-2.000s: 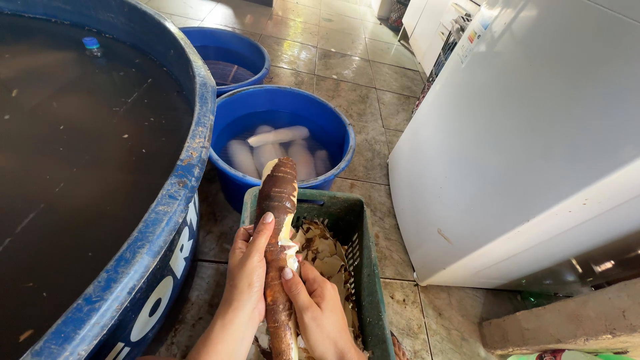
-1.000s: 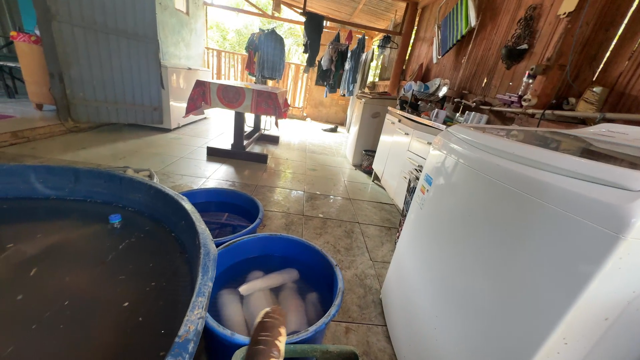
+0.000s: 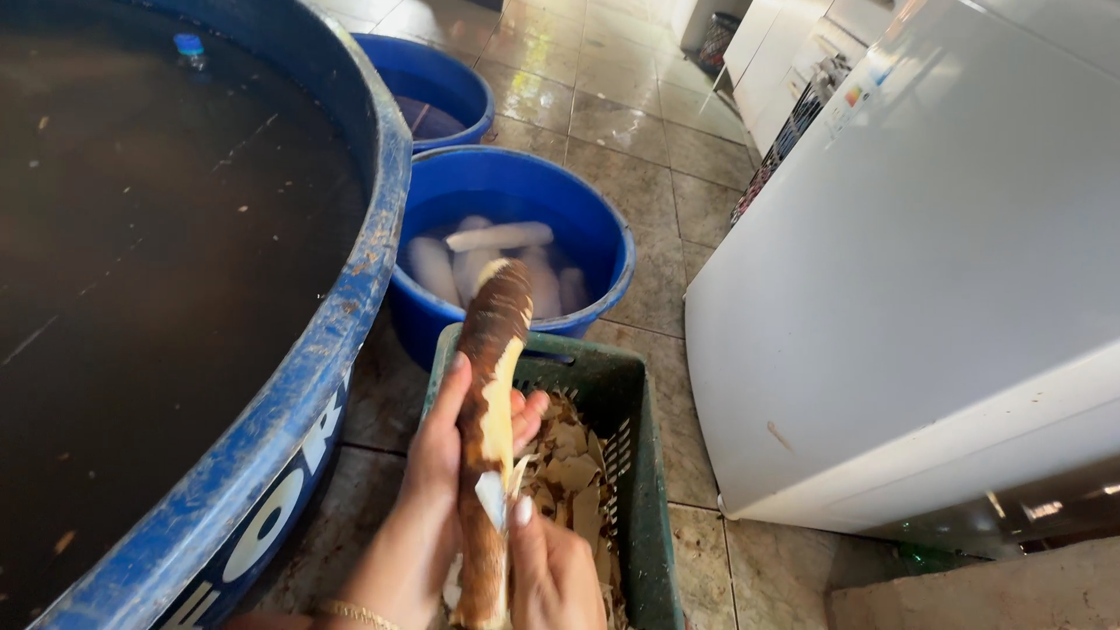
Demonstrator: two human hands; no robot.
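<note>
My left hand (image 3: 442,455) grips a thick brown cassava root (image 3: 490,350), its fingers wrapped beneath and showing on the far side. A strip of the root's bark is off, baring pale yellow flesh. My right hand (image 3: 553,560) is at the lower part of the root, closed on a knife whose handle is hidden; a short bit of bright blade (image 3: 491,499) shows against the root. Under the root stands a green plastic crate (image 3: 652,490) with peelings (image 3: 573,468) in it. Beyond it, a blue tub (image 3: 617,280) holds peeled roots (image 3: 503,236) in water.
A large blue tank (image 3: 372,227) of murky water, with a blue-capped bottle (image 3: 188,45) afloat, fills the left side. Another blue tub (image 3: 477,96) stands farther back. A white appliance (image 3: 875,289) rises at the right on the tiled floor (image 3: 630,184).
The view rose toward the room and came back down. Compared with two seconds ago, more pale flesh shows along the root, and my right hand sits lower on it.
</note>
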